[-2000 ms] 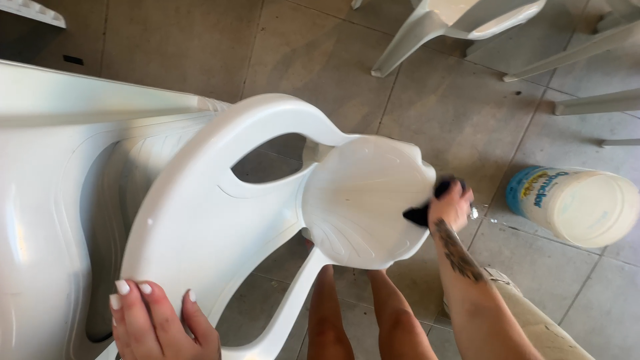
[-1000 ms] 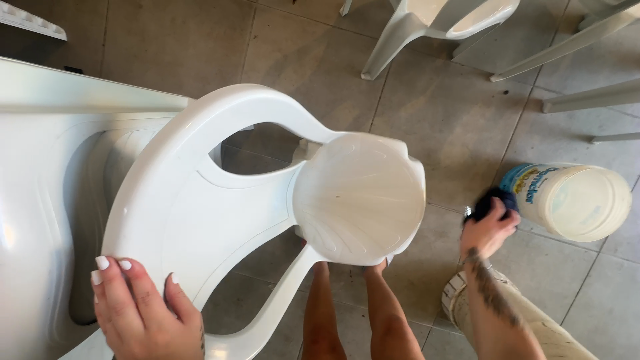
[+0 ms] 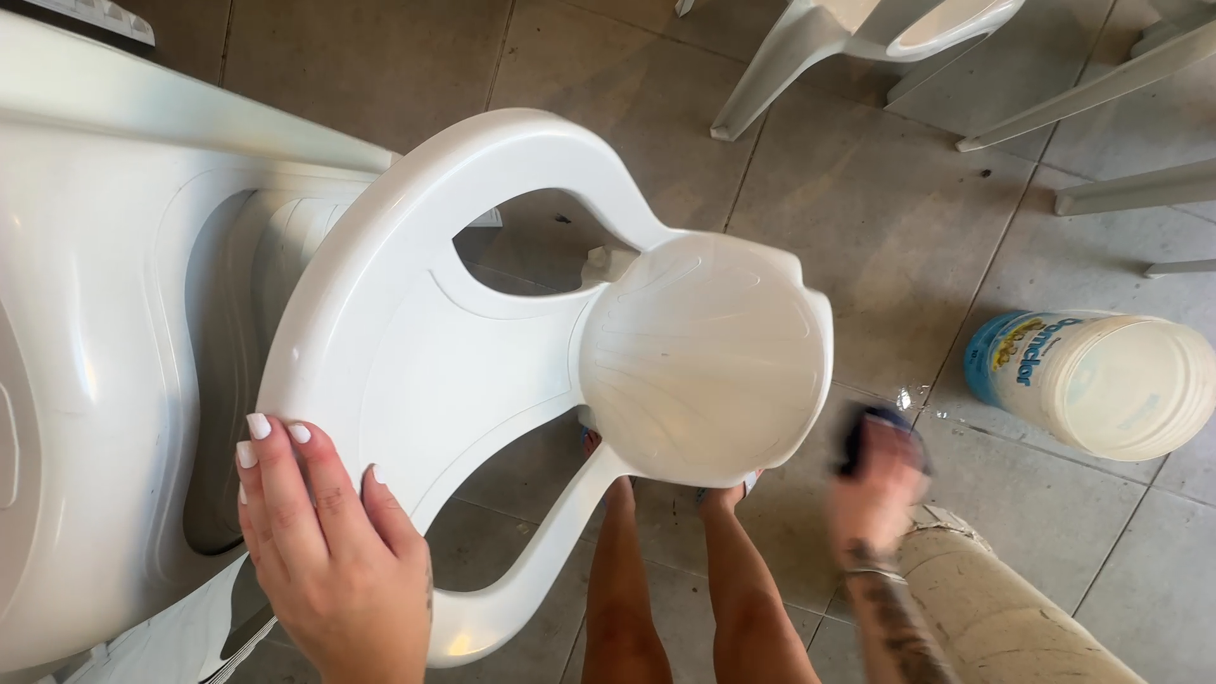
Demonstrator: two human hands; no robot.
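Note:
A white plastic armchair (image 3: 408,361) fills the middle of the head view, its round seat (image 3: 703,361) toward the right. My left hand (image 3: 332,541) rests on the rim of its backrest, fingertips over the edge. Right of the seat, my right hand (image 3: 879,484), blurred, grips a dark cloth or sponge (image 3: 869,442) and does not touch the chair. A white plastic bucket (image 3: 1130,385) with a blue and yellow label stands on the floor farther right, with small wet spots (image 3: 912,397) beside it.
White moulded plastic furniture (image 3: 104,285) borders the chair on the left. More white plastic chairs (image 3: 788,62) stand at the upper right. My legs (image 3: 746,589) are below the seat, and a beige padded thing (image 3: 1007,608) lies beneath my right forearm. The floor is grey tile (image 3: 874,218).
My right hand with the dark cloth or sponge went from the seat's edge to beside the bucket, then came back partway toward the seat. My left hand has stayed on the backrest.

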